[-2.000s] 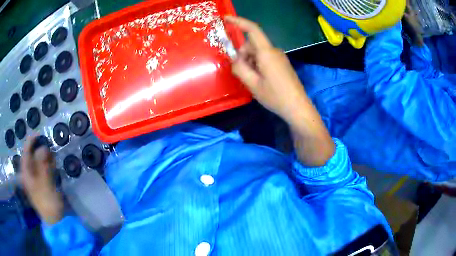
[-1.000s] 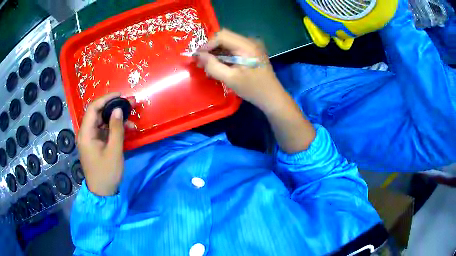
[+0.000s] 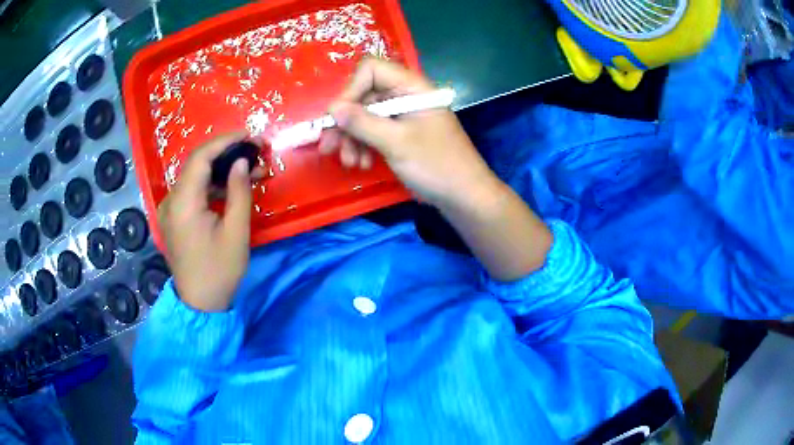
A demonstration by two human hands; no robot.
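My left hand [image 3: 207,224] holds a round black part [image 3: 235,163] between thumb and fingers over the lower left of the red plastic tray [image 3: 335,202]. My right hand [image 3: 409,139] holds a white pen-shaped tool [image 3: 409,102] over the tray's right half, its tip end pointing left towards the black part. The tip is lost in the bright glare, so I cannot tell if it touches. Many tiny silvery pieces [image 3: 287,36] lie scattered in the tray, thickest along its far edge.
A clear plastic tray [image 3: 54,165] with rows of black parts lies at the left. A yellow and blue fan [image 3: 620,39] stands at the upper right on the dark green bench [image 3: 496,43]. A neighbour's blue sleeve [image 3: 709,113] is at the right. A dark flat object [image 3: 631,421] is at the lower edge.
My left hand has come from the clear tray to the red tray with a black part. My right hand has moved from the tray's right edge towards the left, bringing the tool nearer the part.
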